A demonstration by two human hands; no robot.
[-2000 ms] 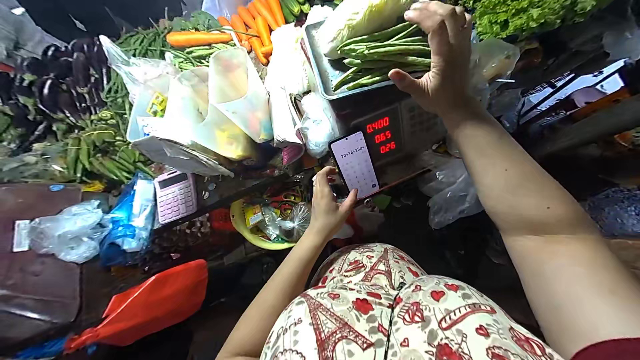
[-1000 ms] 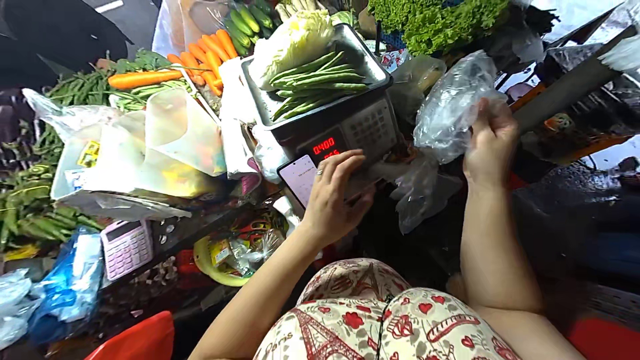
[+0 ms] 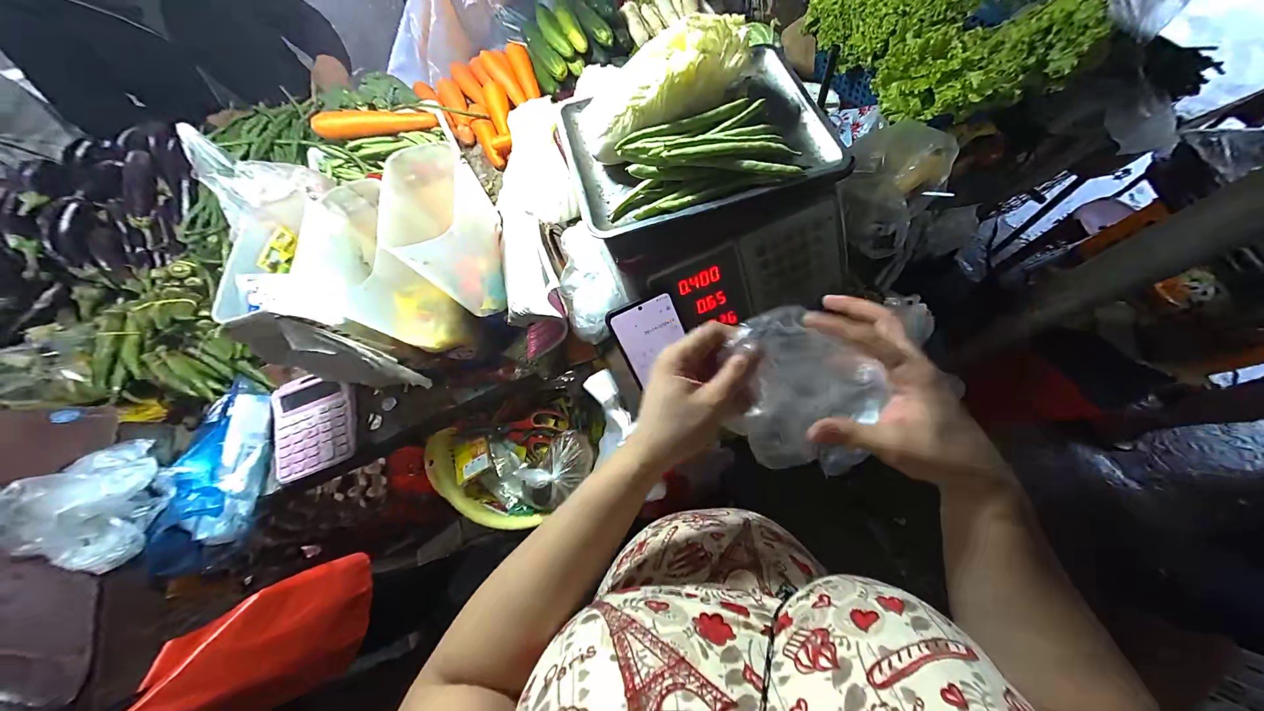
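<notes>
A clear plastic bag (image 3: 805, 380) is between my hands, in front of the scale. My left hand (image 3: 696, 390) pinches its left edge with thumb and fingers. My right hand (image 3: 894, 395) is at its right side, fingers spread; whether it grips the film I cannot tell. Behind them is a digital scale (image 3: 780, 262) with a lit red display. On its metal tray (image 3: 588, 197) lie green beans (image 3: 706, 153) and a napa cabbage (image 3: 676, 74), side by side. A smartphone (image 3: 642, 336) leans at the scale's front left, partly behind my left hand.
Left of the scale stand white plastic containers (image 3: 346, 237), with a pink calculator (image 3: 314, 430) below them. A yellow basket (image 3: 444, 484) holds small packets. Carrots (image 3: 489, 94), cucumbers (image 3: 563, 39), eggplants (image 3: 118, 197) and leafy greens (image 3: 948, 54) lie around. Blue plastic bags (image 3: 212, 484) lie at left.
My right hand has moved from the right, where it held a plastic bag, to in front of the scale. My left hand has left the phone area and now holds the bag.
</notes>
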